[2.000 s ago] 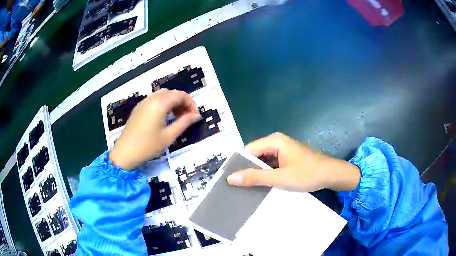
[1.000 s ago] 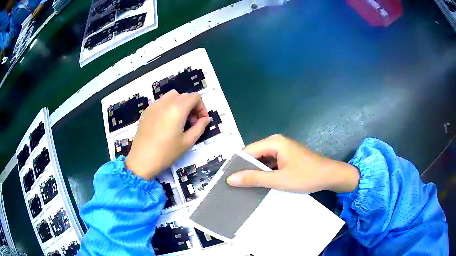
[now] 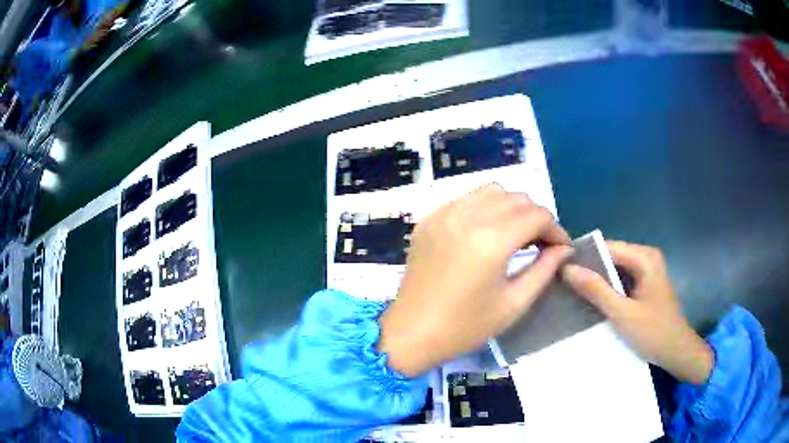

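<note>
My right hand (image 3: 653,303) grips the white release liner sheet (image 3: 593,385) with its grey rectangle, thumb on top. My left hand (image 3: 484,268) has thumb and forefinger pinched together at the grey area's upper edge, near my right thumb. Whether a tiny piece is between these fingertips cannot be told. Below the hands lies a white tray (image 3: 346,281) with black circuit boards (image 3: 376,168) in two columns. My left hand and the sheet hide its middle and lower right.
Another tray of boards (image 3: 208,260) lies at left, and one more (image 3: 389,41) at the top beyond the white edge strip (image 3: 285,121). A red bin (image 3: 766,82) is at the upper right. A small white fan (image 3: 39,370) and blue-clad workers show at the left.
My left hand has moved from over the tray's boards to the grey area of the sheet. The view has turned left, so the tray appears further right and the fan shows.
</note>
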